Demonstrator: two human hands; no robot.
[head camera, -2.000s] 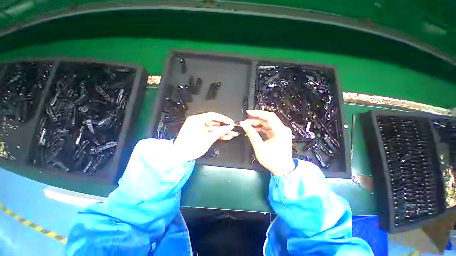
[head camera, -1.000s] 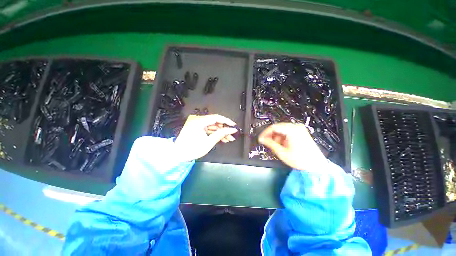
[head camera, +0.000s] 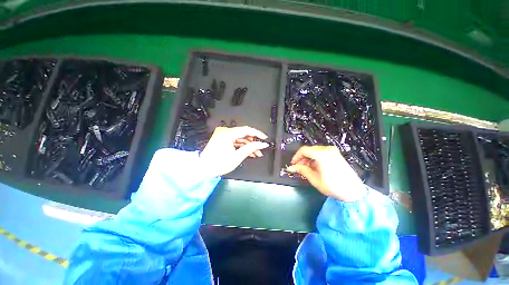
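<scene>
My left hand (head camera: 231, 149) is over the near part of the left compartment of the divided parts tray (head camera: 245, 69). Its thumb and fingers pinch a small black plastic part (head camera: 269, 144), mostly hidden by the fingers. My right hand (head camera: 321, 168) is low in the near left corner of the right compartment, fingertips at tiny shiny metal parts (head camera: 286, 171). Whether it holds one cannot be told. Glossy black plastic housings (head camera: 329, 106) fill the right compartment in a loose heap. Fewer black parts (head camera: 192, 119) lie at the left side of the left compartment.
The left parts tray (head camera: 146, 125) holds loose black parts. The right parts tray (head camera: 421, 183) holds black parts in close rows, with gold bits (head camera: 498, 203) beside them. A brown cardboard piece (head camera: 474, 261) and a blue bin (head camera: 412, 259) are at lower right. A green surface (head camera: 139, 50) runs behind the trays.
My right hand has moved away from my left hand, right and down to the metal parts at the tray's near edge. My left hand has stayed nearly in place with the black part.
</scene>
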